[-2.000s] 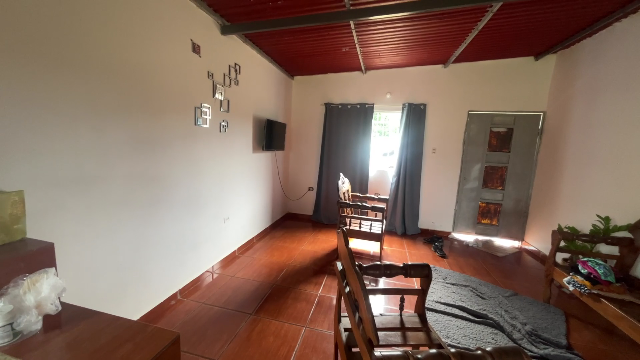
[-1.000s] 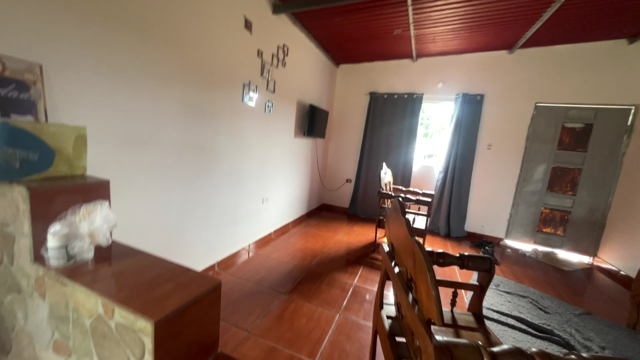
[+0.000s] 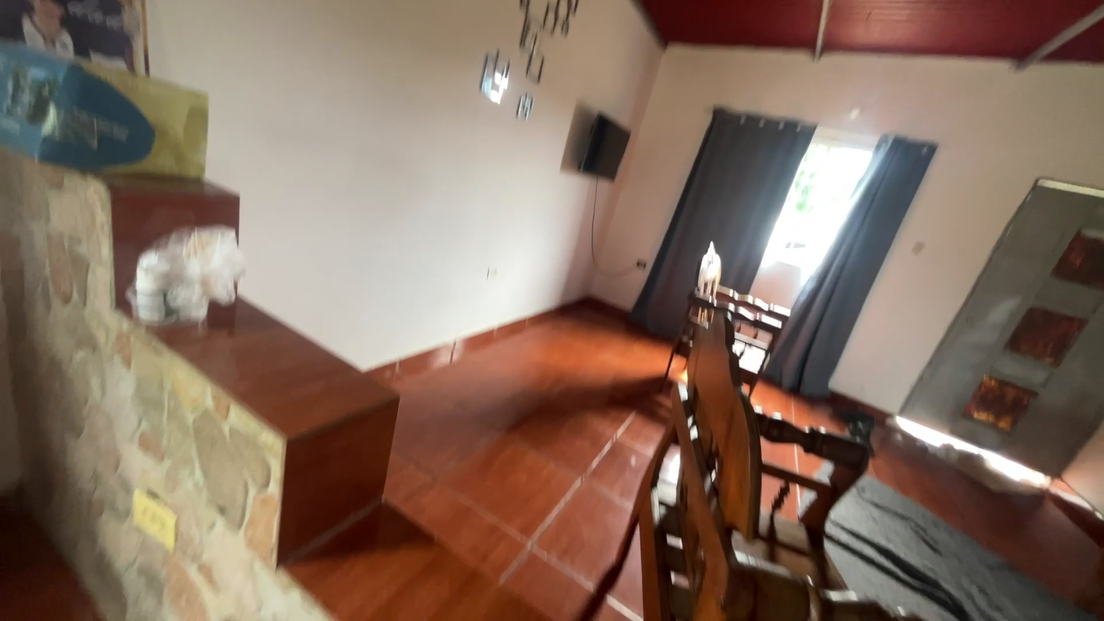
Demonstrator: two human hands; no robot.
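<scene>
Neither my left hand nor my right hand shows in the head view. On the left, a plastic bag (image 3: 207, 263) lies with a white container (image 3: 155, 285) on a red-brown tiled step (image 3: 285, 371). A yellow and blue box (image 3: 177, 125) rests on the higher step behind it. Close by at the lower right stands a carved wooden armchair (image 3: 716, 448), its back towards the left. A second wooden chair (image 3: 755, 319) stands farther off, near the window, with a pale thing on it that is too blurred to name.
A stone-faced low wall (image 3: 207, 457) runs along the left. Dark curtains (image 3: 716, 224) hang by the bright window. A grey metal door (image 3: 992, 328) is at the right, a grey rug (image 3: 914, 535) on the tiled floor (image 3: 483, 466), and a television (image 3: 604, 147) on the wall.
The view has turned left and tilted. More of the stone-faced wall and the steps shows now; the table with a plant, at the right two seconds ago, is out of view.
</scene>
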